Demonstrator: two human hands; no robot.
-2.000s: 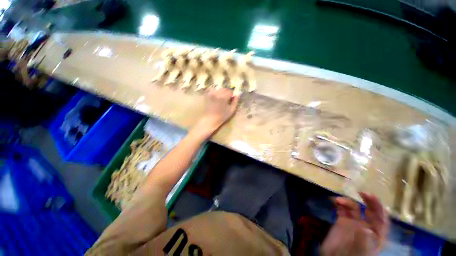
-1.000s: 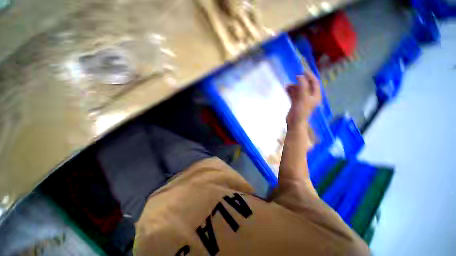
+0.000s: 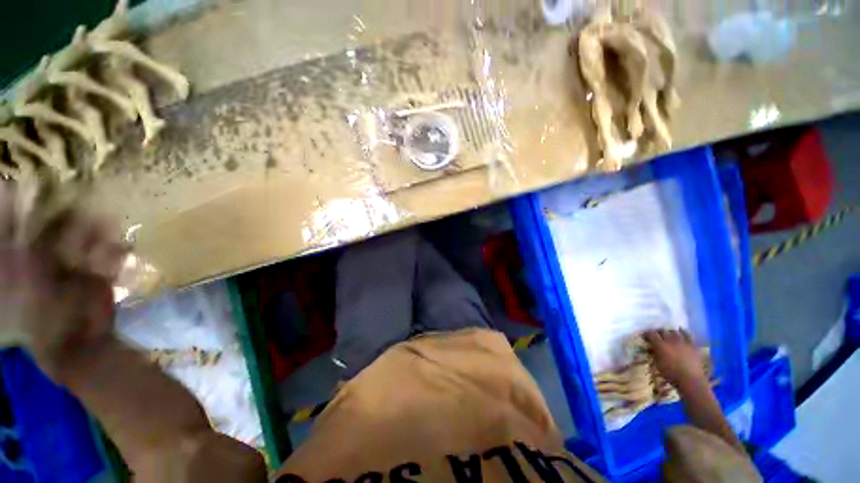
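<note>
My right hand [image 3: 674, 357] reaches into the blue crate [image 3: 550, 311] at the lower right, on a row of beige leg parts [image 3: 627, 389]; whether its fingers grip one cannot be told. My left hand [image 3: 66, 250] is blurred at the left edge, in front of the bench, below the row of joined leg pairs [image 3: 90, 104]; its fingers are not clear. A cluster of beige leg parts [image 3: 627, 71] sits at the bench's upper right. A small clear round dish [image 3: 431, 141] rests on a taped square mat, with a thin stick [image 3: 432, 108] beside it.
The brown sheeted bench [image 3: 236, 222] crosses the view. A white translucent item [image 3: 752, 36] lies at the back right. The green crate [image 3: 248, 363] with white liner is at the lower left. A red stool-like object [image 3: 790, 179] and a yellow-black floor strip are at the right.
The view has swung back left, bringing the joined pairs and my left hand into view. My right hand, raised over the blue crate before, is now down on the leg parts in its near end.
</note>
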